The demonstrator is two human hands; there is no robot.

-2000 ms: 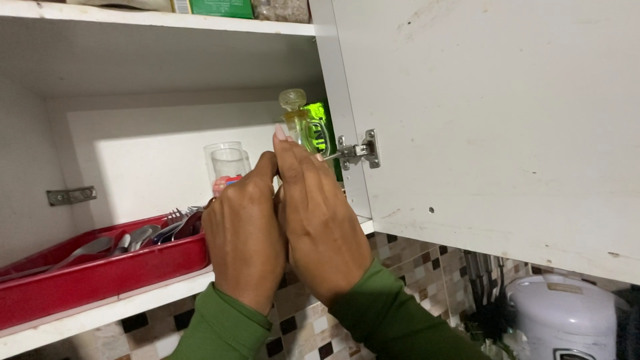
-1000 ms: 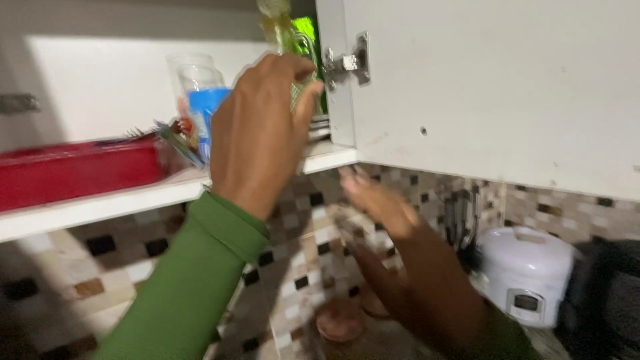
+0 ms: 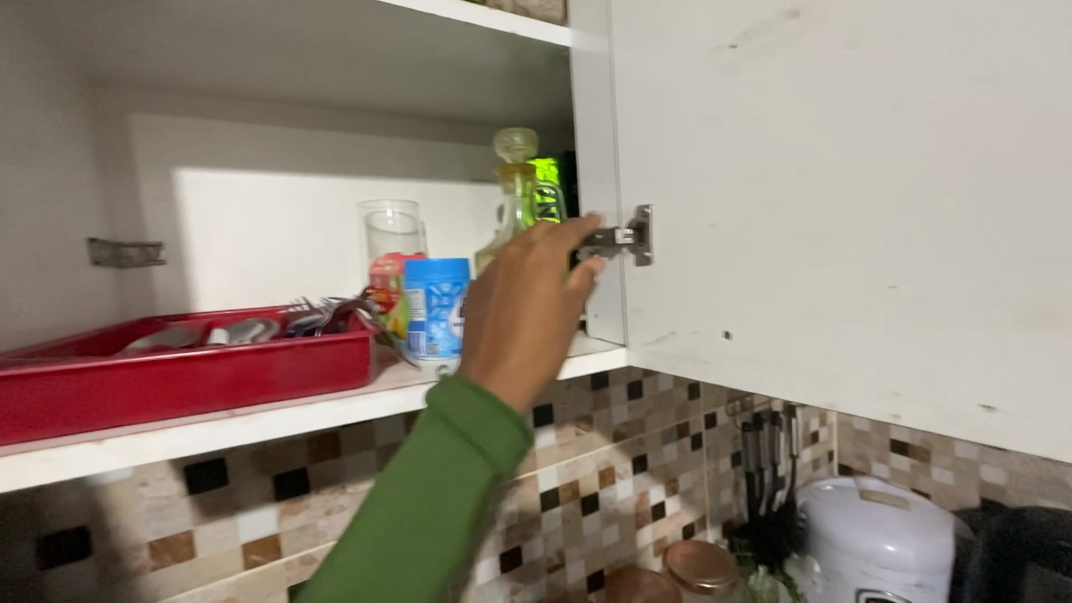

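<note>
My left hand [image 3: 532, 306] reaches up over the right front of the cupboard shelf, index finger and thumb apart beside the metal door hinge [image 3: 624, 237]. Its other fingers and anything behind them are hidden. Just left of it stands a blue-lidded plastic jar [image 3: 437, 310], partly covered by the hand. Behind the hand rises a glass bottle with a round stopper [image 3: 516, 180], next to a bright green packet [image 3: 547, 188]. A clear glass [image 3: 391, 226] and a red and green packet [image 3: 388, 289] are behind the jar. My right hand is out of view.
A red cutlery tray [image 3: 193, 368] with spoons and forks lies on the shelf's left. The open cupboard door [image 3: 837, 209] spans the right side. Below are hanging utensils [image 3: 766, 461], copper-coloured lids [image 3: 702, 565] and a white rice cooker [image 3: 879, 536].
Both hands were close together before the shelf; the right has since dropped and left view. My left hand is still at the shelf's right part. The blue-lidded jar, unseen at first, now shows.
</note>
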